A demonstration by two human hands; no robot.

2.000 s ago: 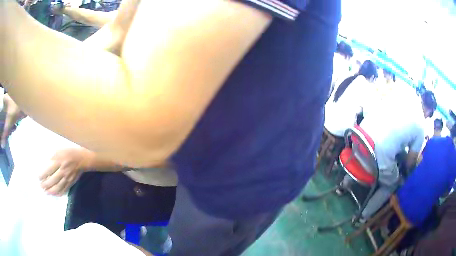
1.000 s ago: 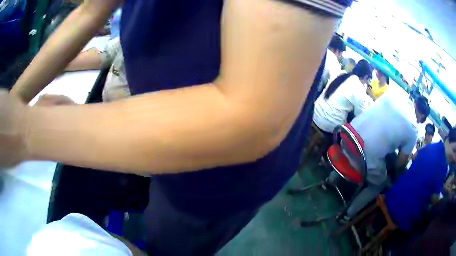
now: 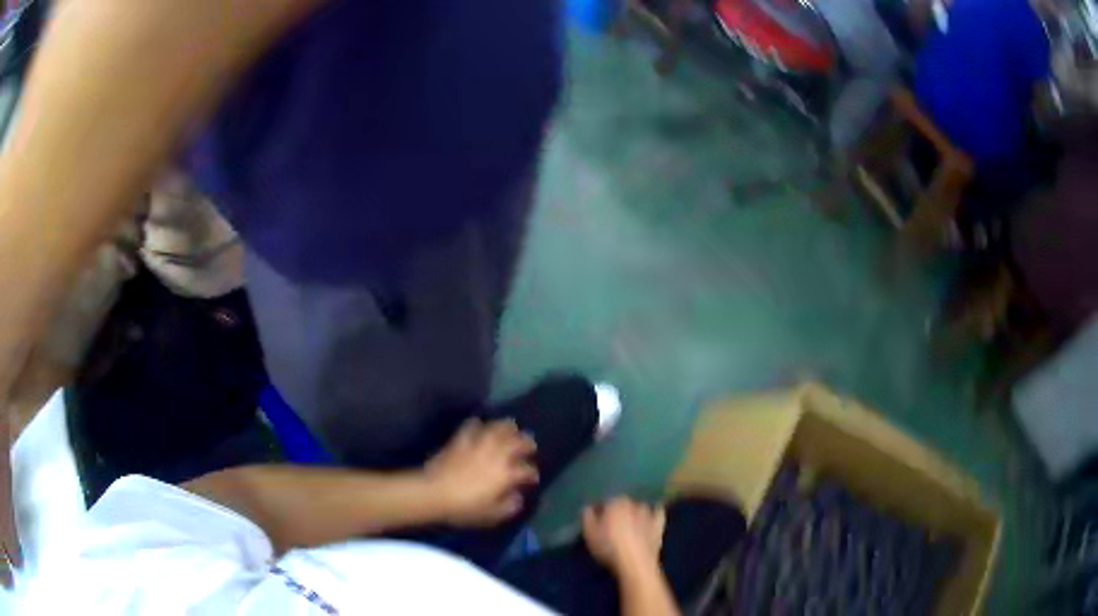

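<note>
My left hand (image 3: 484,472) rests on my left thigh in black trousers, fingers loosely bent, with nothing seen in it. My right hand (image 3: 624,532) lies on the other thigh, beside the carton, blurred, also with no object seen. An open brown cardboard carton (image 3: 897,451) stands on the floor at the lower right, next to my knee. Dark plastic housings (image 3: 843,548) sit close together in it, too blurred to tell singly. The carton's lower part is cut off by the picture's edge.
A standing person in a dark blue shirt (image 3: 397,132) and grey trousers is close on my left, an arm crossing the upper left. White bench edge (image 3: 46,463) at far left. Green floor (image 3: 674,253) ahead. A person in blue (image 3: 981,72) sits at upper right, near a red chair (image 3: 777,30).
The view has swung down and to the right. Both my hands, my legs and the carton now show. The standing person's forearm no longer reaches across the middle.
</note>
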